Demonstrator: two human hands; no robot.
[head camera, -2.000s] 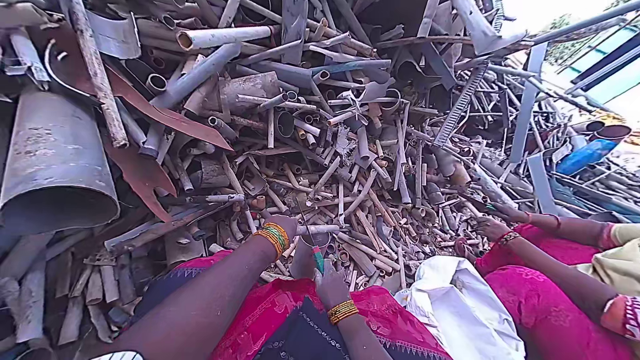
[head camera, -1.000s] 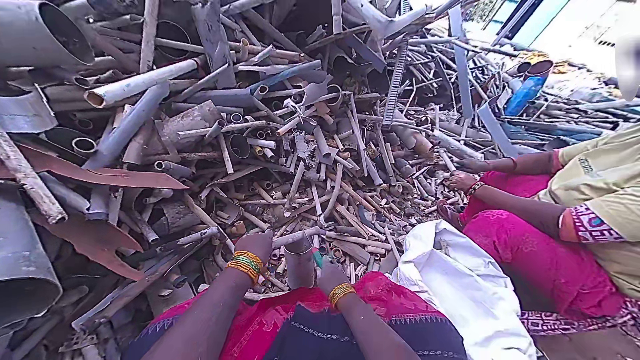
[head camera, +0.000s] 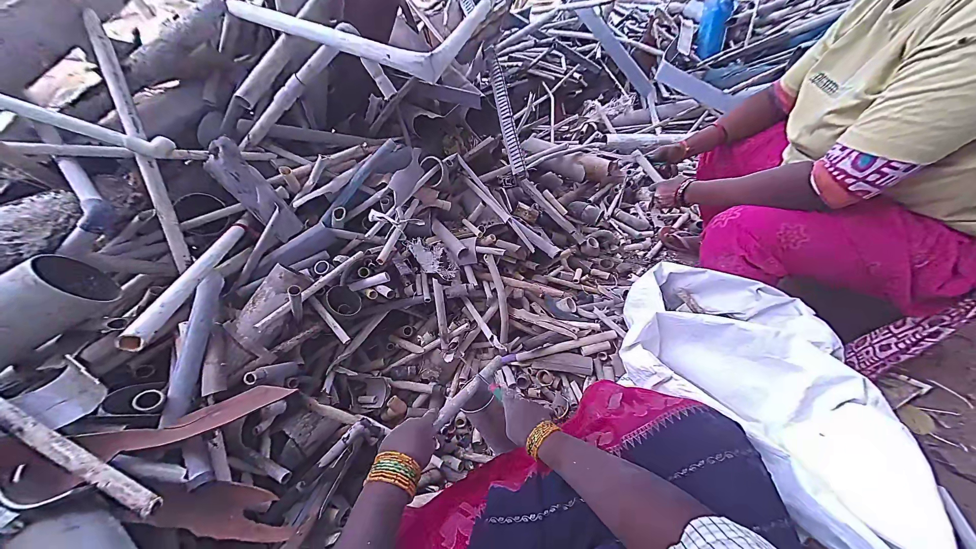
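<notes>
My left hand (head camera: 412, 440), with bangles at the wrist, is closed on the near end of a thin grey plastic pipe (head camera: 471, 389) that slants up to the right. Close by on the right, my right hand (head camera: 524, 416) holds a small tool (head camera: 497, 393), of which only a green and red bit shows; its kind is hidden. A short, wide grey pipe piece (head camera: 488, 419) stands between the two hands, partly covered by the right one. Cut pipe pieces (head camera: 549, 305) lie heaped just beyond.
A tall heap of scrap pipes (head camera: 290, 252) rises ahead and to the left, with a wide pipe (head camera: 57, 301) and a torn brown strip (head camera: 191, 419). A white sack (head camera: 762, 381) lies at my right. Beyond it sits a person (head camera: 854, 152), hands at the heap.
The view has swung right and down. The thin pipe, in my left hand one second ago too, now slants more steeply. The other person stays seated with hands at the heap.
</notes>
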